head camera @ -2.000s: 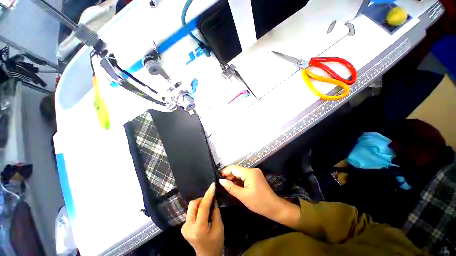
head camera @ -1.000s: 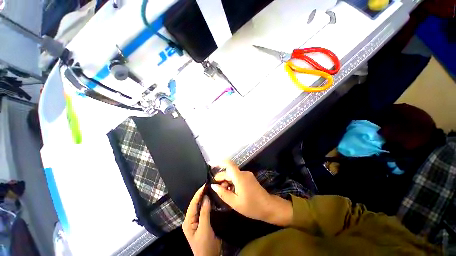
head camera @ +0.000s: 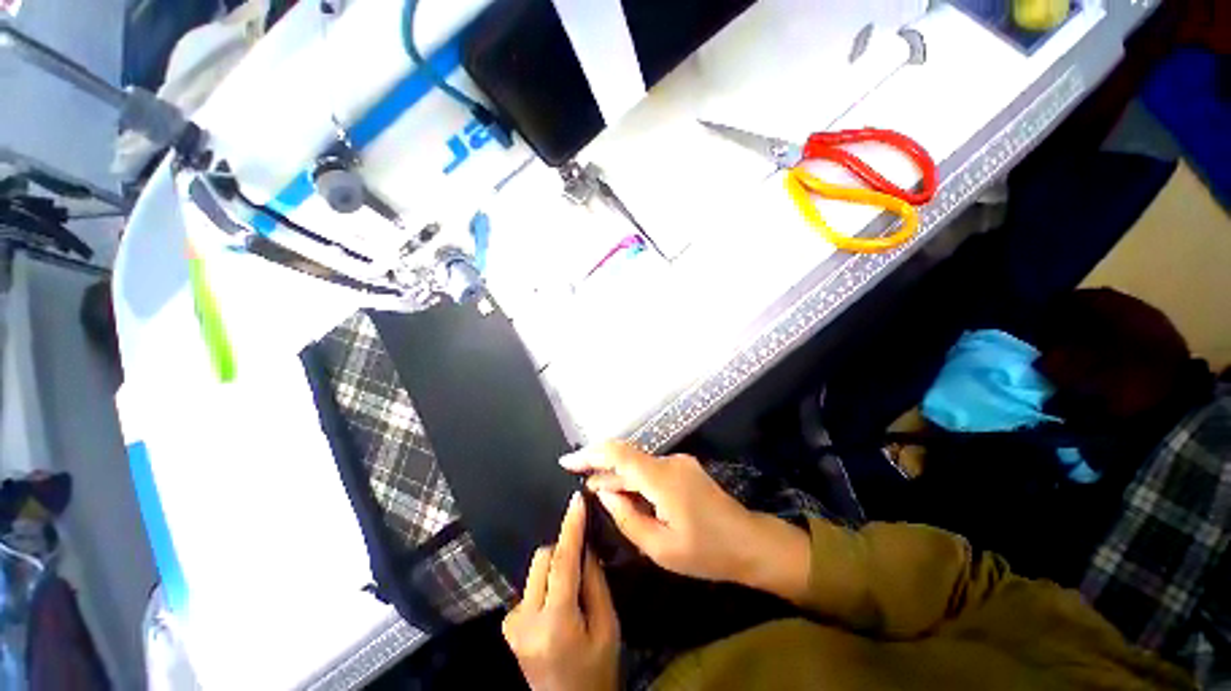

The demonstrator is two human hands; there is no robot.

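A plaid fabric panel (head camera: pixel 392 439) with dark edges lies on the white table, partly over its front edge. A plain black piece (head camera: pixel 479 419) lies along its right side, its far end at the presser foot (head camera: pixel 463 281). My left hand (head camera: pixel 567 614) is at the near right edge of the black piece, fingers extended upward on the dark seam edge. My right hand (head camera: pixel 675 513) pinches the same edge just right of my left fingertips. The cloth below my hands is dark and hard to make out.
Scissors (head camera: pixel 860 189) with red and orange loops lie right of the needle. A thin pink stick (head camera: pixel 617 253) lies nearer. A lime-green piece (head camera: pixel 212 317) hangs at the machine's left end. A measuring strip (head camera: pixel 797 317) runs along the front edge. A light-blue cloth (head camera: pixel 990 382) is below right.
The camera view has shifted. My right fingers have moved from a bent pinch to lying further forward along the edge, and my left fingers have straightened. The panel still lies under the machine head.
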